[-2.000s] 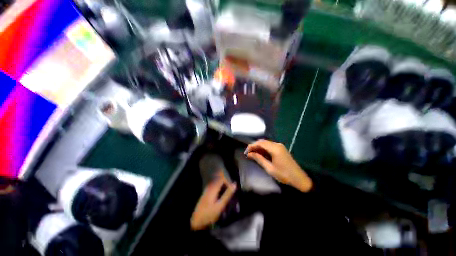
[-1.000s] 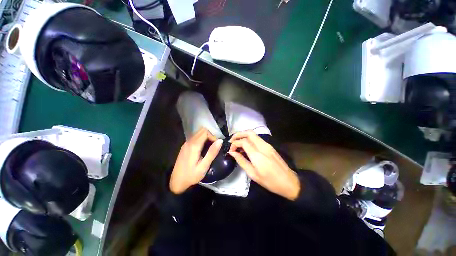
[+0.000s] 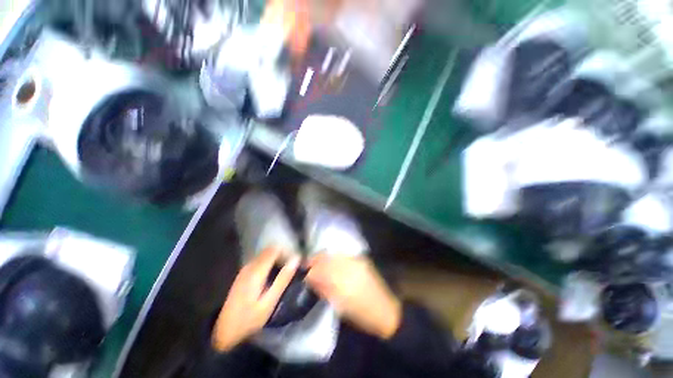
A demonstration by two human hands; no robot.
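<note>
A dome camera [image 3: 310,336] with a white shell and a black ball lies in my lap, blurred. My left hand [image 3: 254,295] is on the left side of its black ball, thumb and fingers close together. My right hand [image 3: 356,290] is at the upper right of the ball, fingers bent towards it. Both hands meet over the top of the ball and hide part of it. Blur hides whether a small part is between the fingertips.
A white mouse [image 3: 329,141] lies on the dark mat ahead. Dome cameras stand on the bench at left [image 3: 147,144] and in rows at right [image 3: 583,166]. More cameras lie in a brown carton [image 3: 424,291] at lower right. Cables and an orange thing [image 3: 295,26] are at the top.
The view has tilted up and shifted, so more of the bench top shows. Both hands stay at the camera in my lap. My right hand's fingers look more closed than one second ago.
</note>
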